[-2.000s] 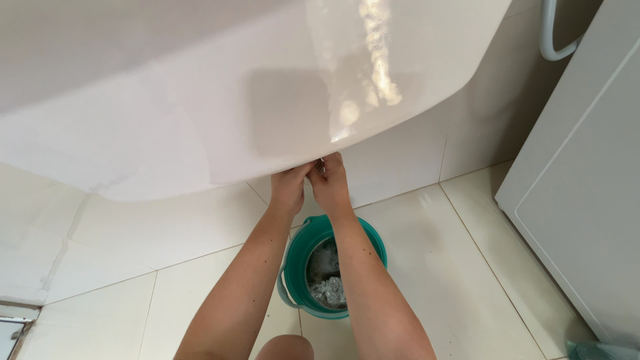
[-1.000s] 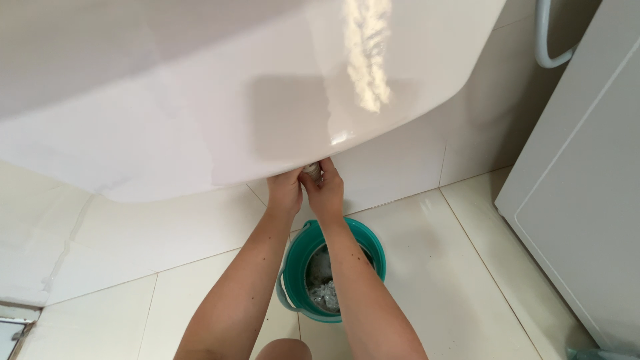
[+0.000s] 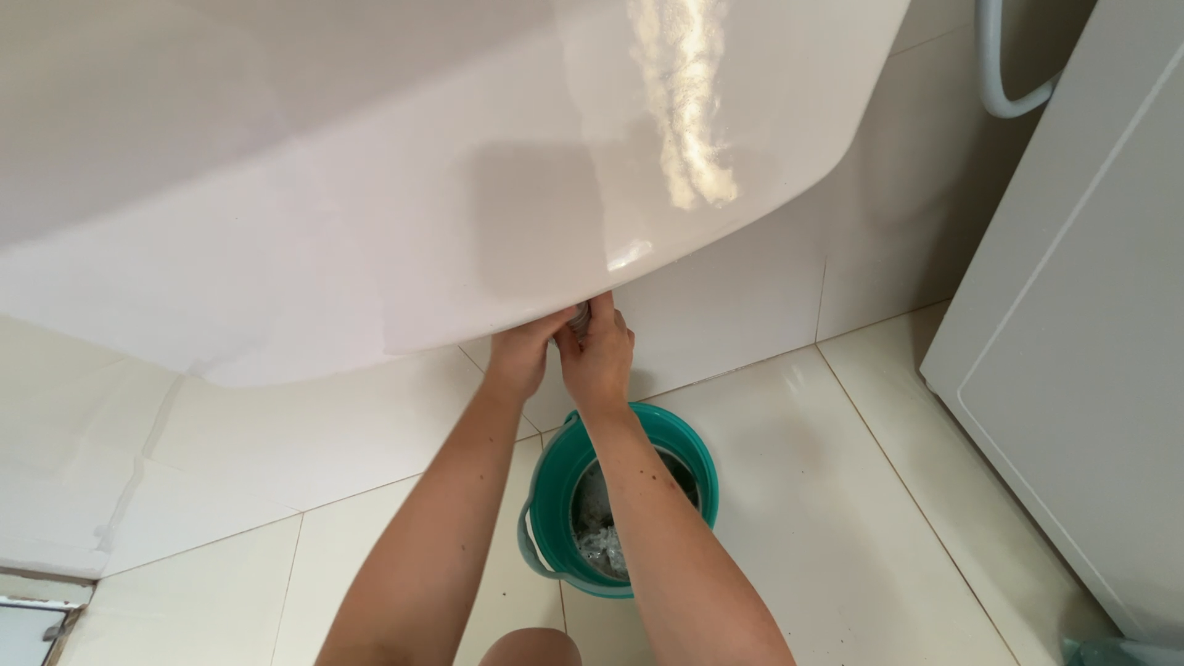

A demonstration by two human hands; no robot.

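Observation:
A large glossy white ceramic basin (image 3: 416, 185) fills the upper part of the view. Just under its front lower edge, both hands meet around a small greyish ribbed fitting (image 3: 581, 319), mostly hidden by the fingers and the basin. My left hand (image 3: 525, 356) holds it from the left side, thumb toward the right. My right hand (image 3: 599, 356) grips it from the right, with the index finger raised against the basin's edge. Beneath the right forearm stands a green plastic bucket (image 3: 684, 430) with a grey handle, holding dark water and a crumpled whitish thing.
A white appliance (image 3: 1091, 324) stands on the right, with a grey hose (image 3: 994, 55) behind it. White wall tiles (image 3: 731, 314) meet the cream floor tiles (image 3: 795, 518) behind the bucket. A metal-framed opening (image 3: 37, 620) lies at the lower left. A knee shows at the bottom.
My hands stay together under the basin's edge, while the fingers have shifted around the fitting. My right index finger now points up toward the basin.

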